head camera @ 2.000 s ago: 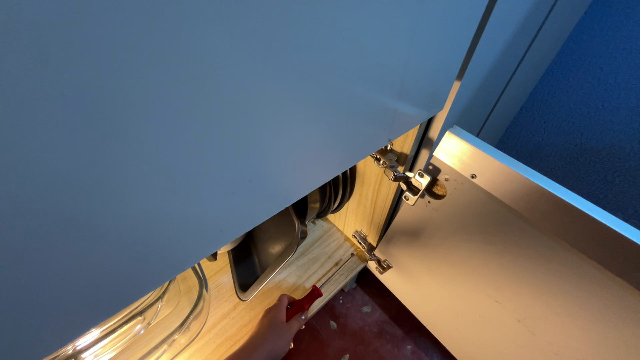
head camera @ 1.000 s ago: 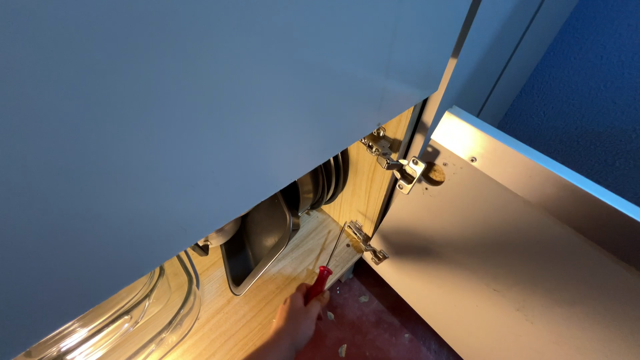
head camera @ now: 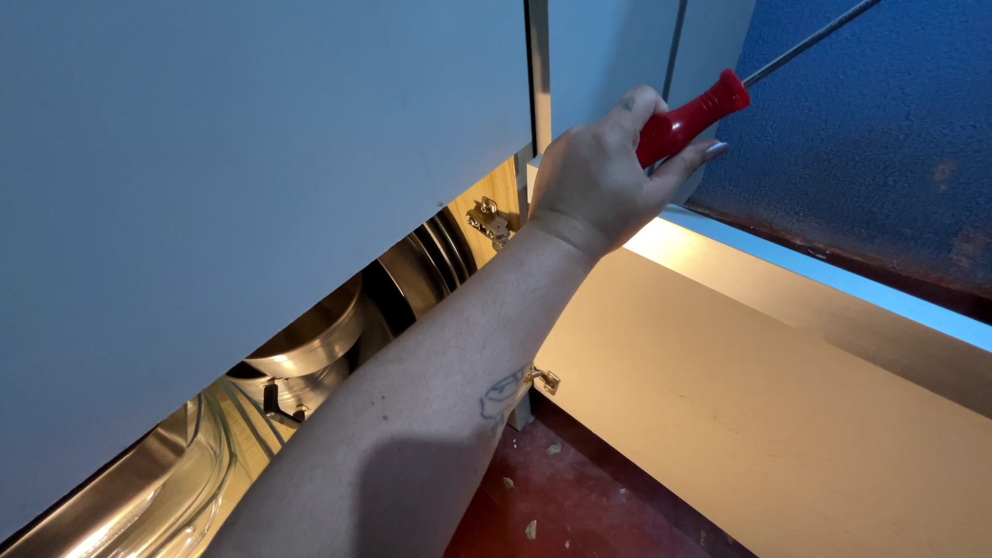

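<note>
My left hand point(head camera: 597, 174) is closed around the red handle of a screwdriver point(head camera: 690, 116). The metal shaft points to the upper right, and its tip lies outside the frame. Left of my wrist, a metal concealed hinge point(head camera: 488, 222) sits on the wooden side panel of a cabinet. A second hinge point(head camera: 545, 380) shows at the lower edge of the open cabinet door point(head camera: 759, 403), partly behind my forearm. My forearm crosses in front of the cabinet opening. My right hand is out of view.
A large pale panel point(head camera: 232, 170) covers the upper left. Inside the cabinet are a metal pot point(head camera: 310, 356), dark round cookware point(head camera: 418, 271) and clear glass dishes point(head camera: 209, 465). Small pale flakes lie on the red floor point(head camera: 573, 496). A blue textured wall point(head camera: 868, 155) rises at right.
My left hand, still holding the screwdriver, has moved up and right, away from the lower hinge. The shaft now points beyond the door toward the blue wall. The view has shifted closer.
</note>
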